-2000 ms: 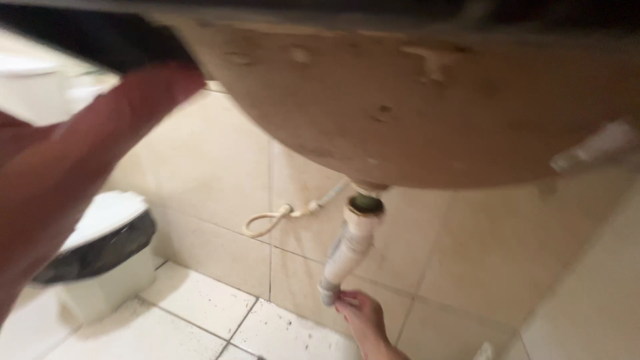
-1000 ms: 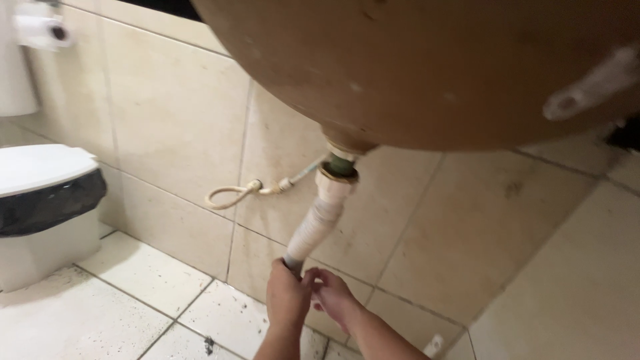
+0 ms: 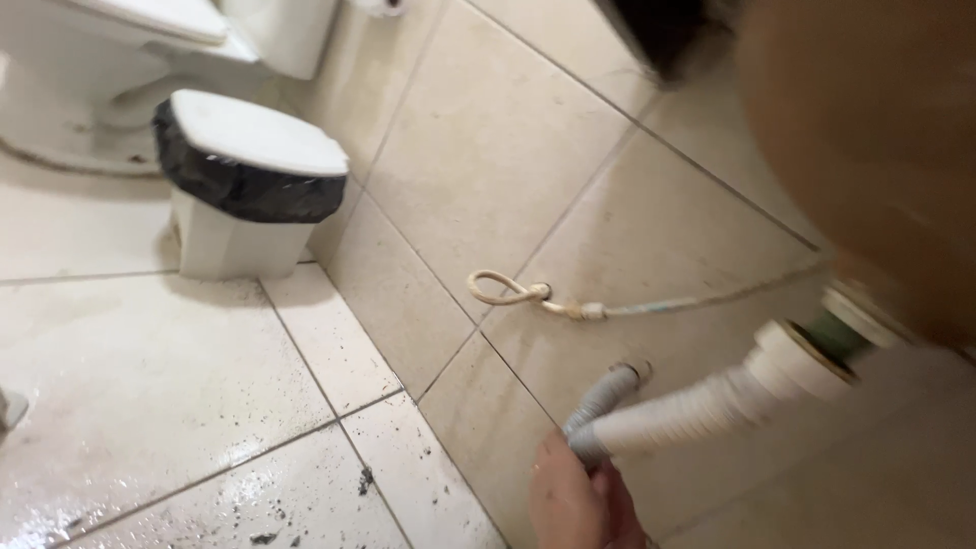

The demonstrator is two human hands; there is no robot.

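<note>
A white corrugated drain hose [image 3: 686, 412] slants down from the fitting under a brown washbasin [image 3: 884, 152]. A green threaded piece [image 3: 835, 335] shows between the basin outlet and the hose's white collar nut [image 3: 793, 358]. At its low end the hose bends into a grey corrugated length [image 3: 602, 396] that runs to a hole in the tiled wall. My left hand [image 3: 564, 492] is closed around the grey bend. My right hand [image 3: 621, 507] is close behind it, mostly hidden, so its grip cannot be made out.
A thin supply hose [image 3: 686, 303] with a looped end [image 3: 496, 288] runs along the wall above the drain hose. A lidded white bin [image 3: 244, 198] with a black liner stands by the toilet [image 3: 84, 76]. Dark debris [image 3: 366, 480] lies scattered on the wet-looking floor tiles [image 3: 152, 366].
My left hand has come down from the basin's edge, where it was two seconds ago, to the low end of the hose beside my right hand. The view has swung left and tilted.
</note>
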